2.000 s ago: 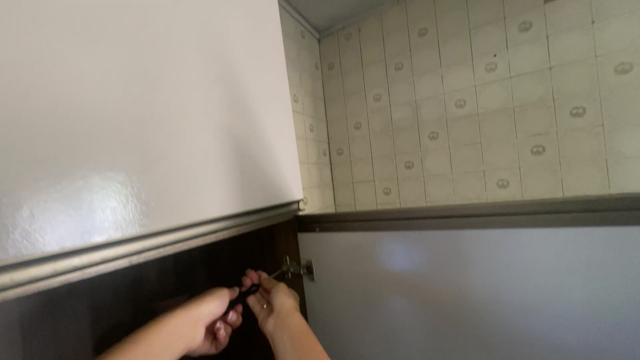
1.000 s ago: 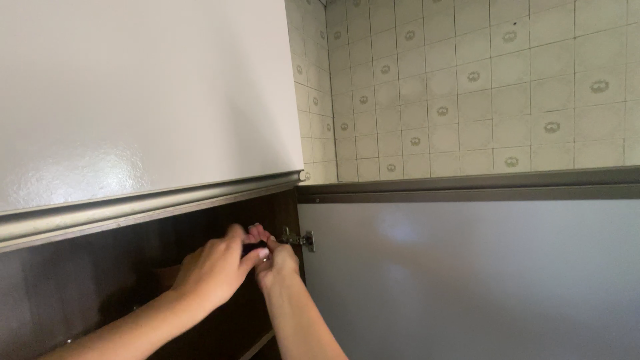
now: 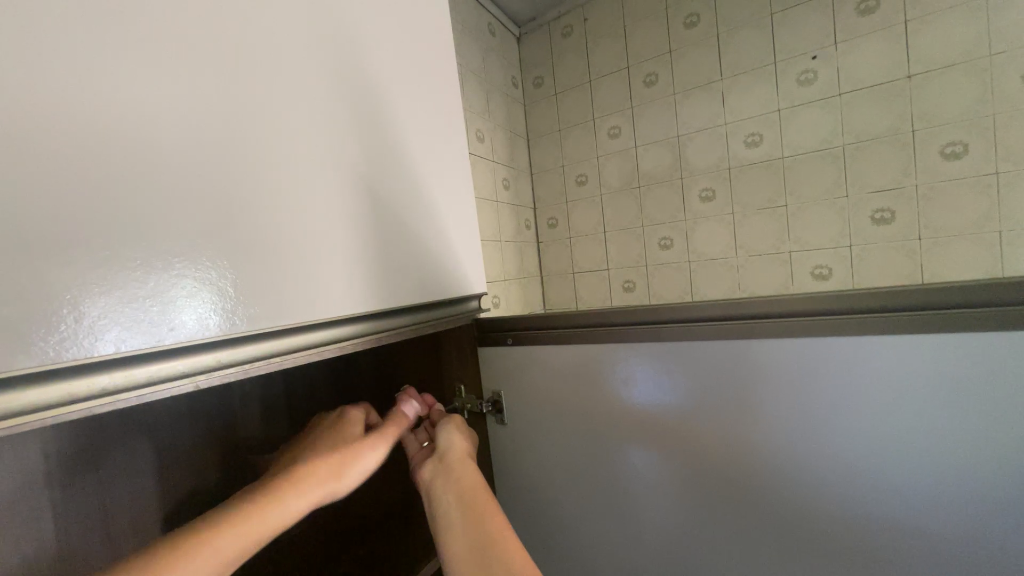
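Note:
A metal cabinet hinge [image 3: 480, 404] joins the dark cabinet side to the open pale door [image 3: 752, 448]. My right hand [image 3: 440, 448], with a ring on one finger, is just left of the hinge, its fingers closed around a screwdriver. The tool's thin shaft [image 3: 450, 406] shows between those fingertips and the hinge plate; whether its tip sits in a screw is too small to tell. My left hand [image 3: 344, 452] meets the right at the rear of the tool, thumb and fingers pinched together there. The handle is mostly hidden by the fingers.
A glossy white door [image 3: 232, 160] with a metal edge profile [image 3: 240, 352] spans the upper left, above the hands. Below it lies the dark cabinet interior [image 3: 104, 496]. Patterned wall tiles [image 3: 744, 176] fill the upper right, behind the open door's metal-trimmed edge [image 3: 752, 312].
Two seconds ago the tool's dark handle showed between my hands; now the fingers cover it. My left hand has shifted its grip at the tool's rear, while my right hand remains beside the hinge.

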